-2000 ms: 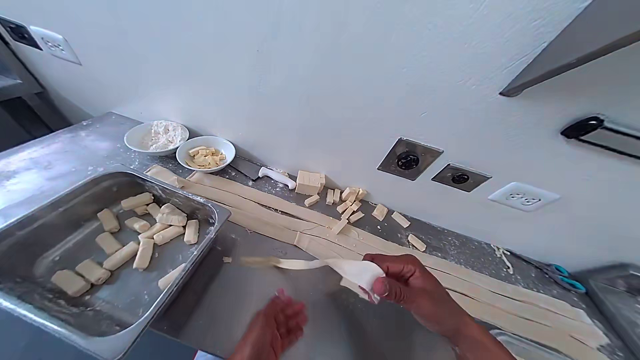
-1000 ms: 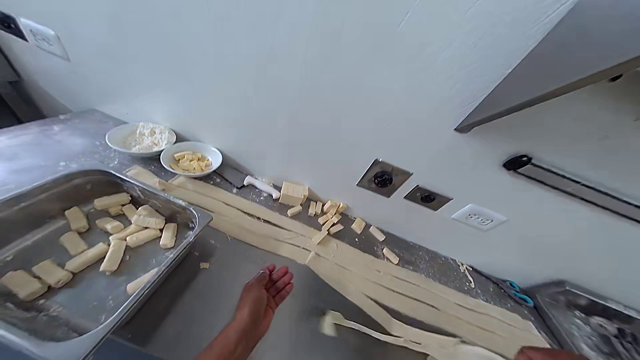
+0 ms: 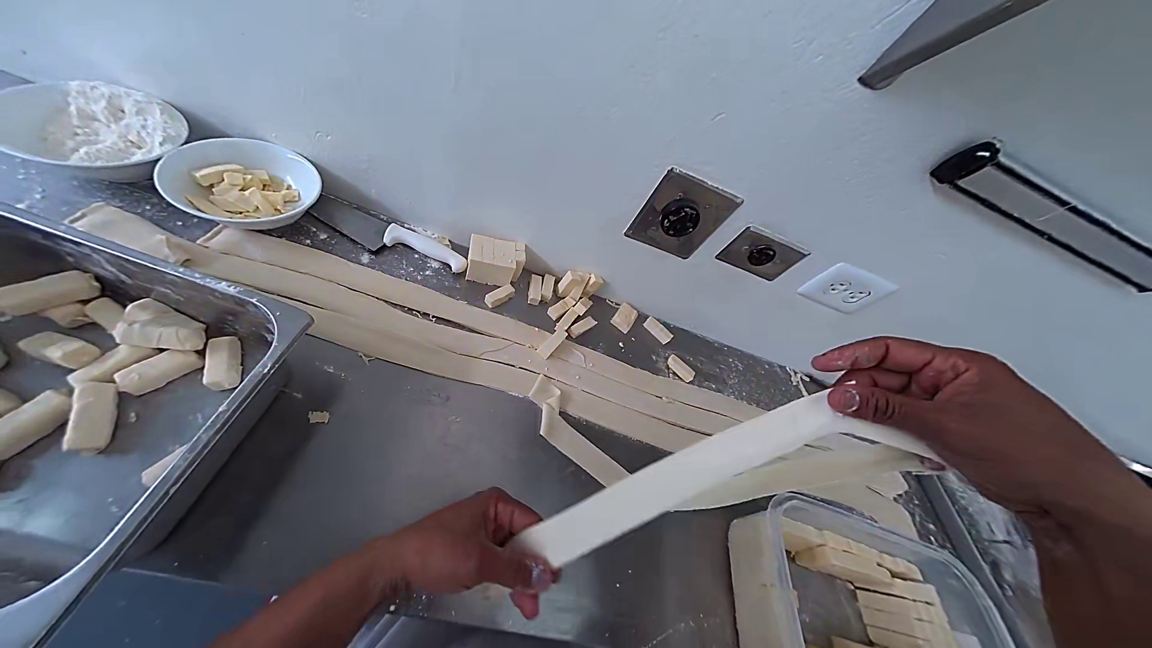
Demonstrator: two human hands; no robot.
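A flat strip of dough (image 3: pixel 693 468) is stretched above the steel counter. My left hand (image 3: pixel 477 549) pinches its lower end, and my right hand (image 3: pixel 909 405) holds it higher up, with more of the strip trailing below the fingers. Long dough strips (image 3: pixel 432 337) lie side by side along the counter; one narrow piece is folded near their middle. Small cheese sticks (image 3: pixel 571 301) and a cut cheese block (image 3: pixel 493 259) rest beyond them, by the wall. Wrapped dough pieces (image 3: pixel 157 371) lie in the steel pan at the left.
The deep steel pan (image 3: pixel 225 441) takes up the left side. A bowl of flour (image 3: pixel 27 126), a bowl of cheese pieces (image 3: pixel 171 184) and a white-handled knife (image 3: pixel 423 247) stand or lie along the wall. A clear plastic container (image 3: pixel 976 585) with cheese sticks is at the lower right.
My left hand, empty one second ago, now holds the dough strip's end. My right hand has come back into fuller view, and the strip is drawn out between both hands. The view has shifted.
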